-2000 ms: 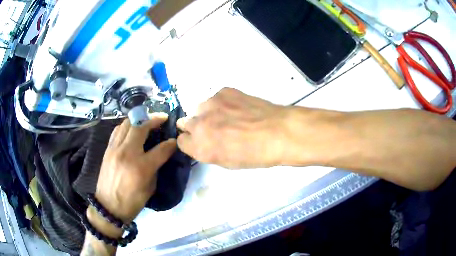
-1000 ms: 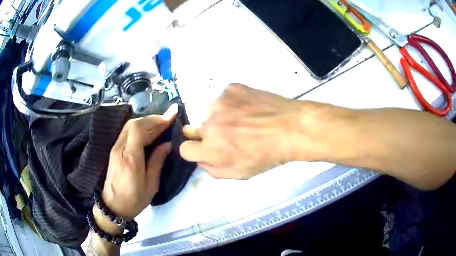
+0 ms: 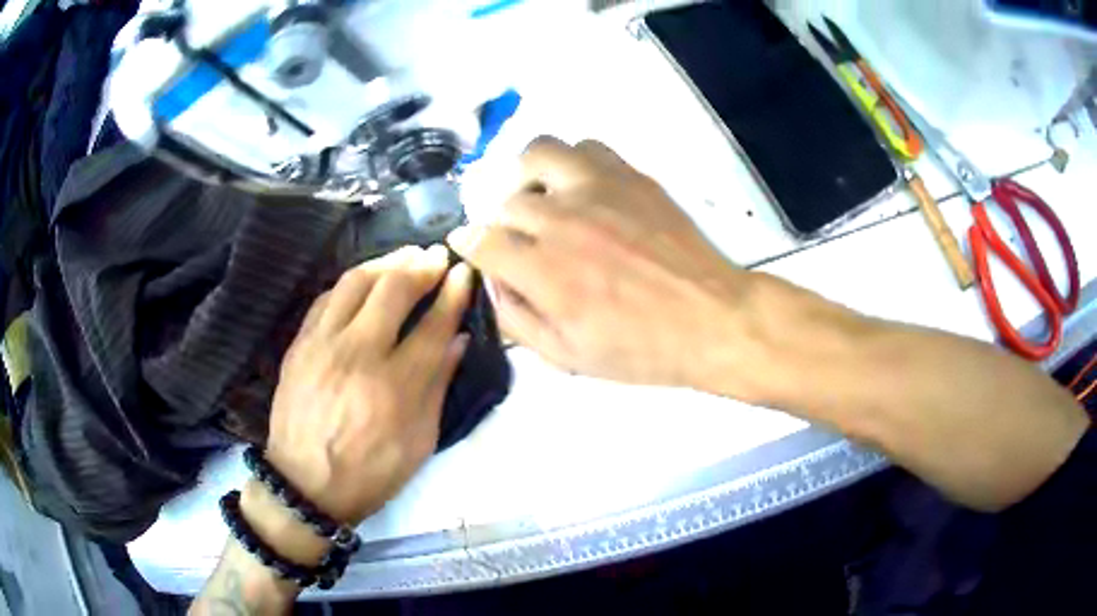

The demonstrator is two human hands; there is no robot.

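A dark striped garment (image 3: 181,277) lies bunched left of the sewing machine's needle area. Its smooth dark panel (image 3: 479,383) shows under and beside my fingers. My left hand (image 3: 367,379), with beaded bracelets at the wrist, presses on the cloth, fingertips just below the round tension dial (image 3: 424,154). My right hand (image 3: 589,265) pinches the cloth edge with thumb and finger beside my left fingertips. The needle and presser foot are hidden behind the dial and my hands.
The white machine head (image 3: 217,60) is at upper left. A black phone (image 3: 782,114), yellow-orange snips (image 3: 884,106), a tan wooden handle (image 3: 941,231) and red-handled scissors (image 3: 1023,271) lie at the right. A ruler tape (image 3: 650,520) runs along the near table edge.
The view has shifted, so the machine parts and phone appear further right. My right hand has moved up to the cloth edge near the dial, and my fingertips are now closer together.
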